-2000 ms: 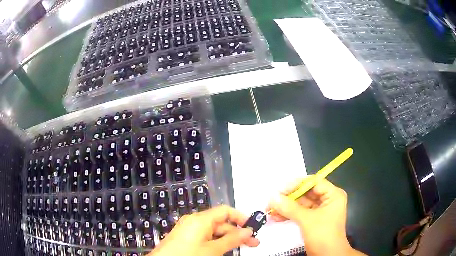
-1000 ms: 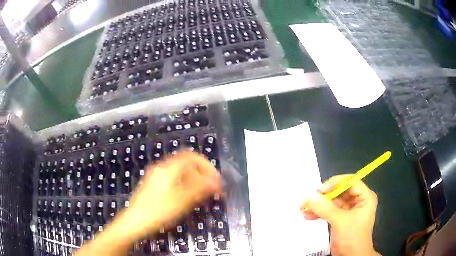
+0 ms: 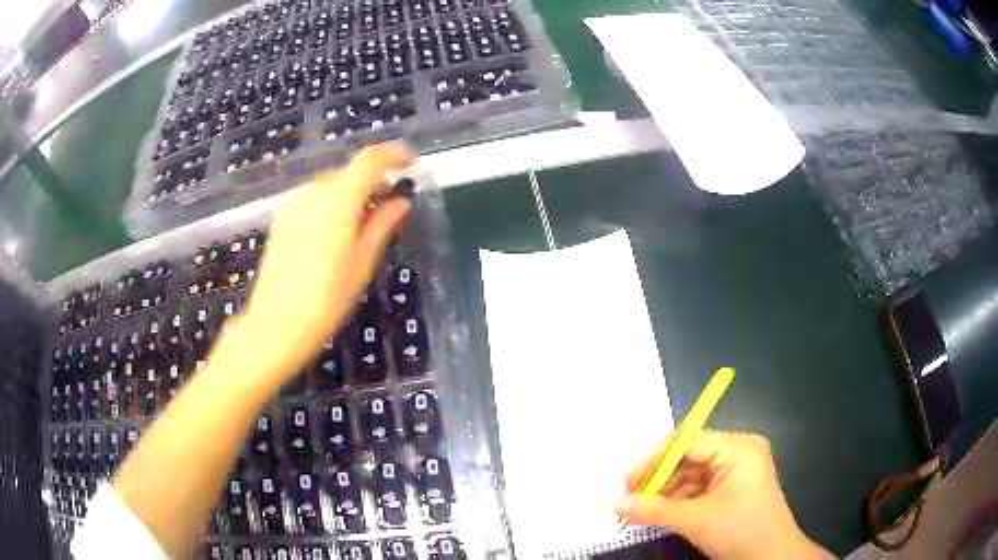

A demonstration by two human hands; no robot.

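My left hand [image 3: 317,246] is over the far right corner of the near filled blister tray [image 3: 438,328]. A small black housing [image 3: 404,188] shows at its thumb and fingertips; it seems pinched there, just above the tray's edge. My right hand [image 3: 717,492] holds a bright yellow pen-shaped tool [image 3: 689,430] like a pen. The tool's lower end points at the fine grid at the near end of a long white sheet [image 3: 569,372]. The tool's very tip is too small to make out. Rows of black housings with white marks fill the tray's pockets, partly hidden by my left forearm.
A second filled tray [image 3: 350,66] lies beyond a pale rail [image 3: 525,153]. A spare white sheet [image 3: 700,104] crosses the rail. Clear empty trays [image 3: 897,197] are at the upper right. A phone [image 3: 925,366] with a brown strap lies at the right. A dark ribbed stack is at the left edge.
My left hand has left the sheet's near end with the housing and moved across the tray to its far right corner. My right hand first drew back, then returned low to the sheet's grid.
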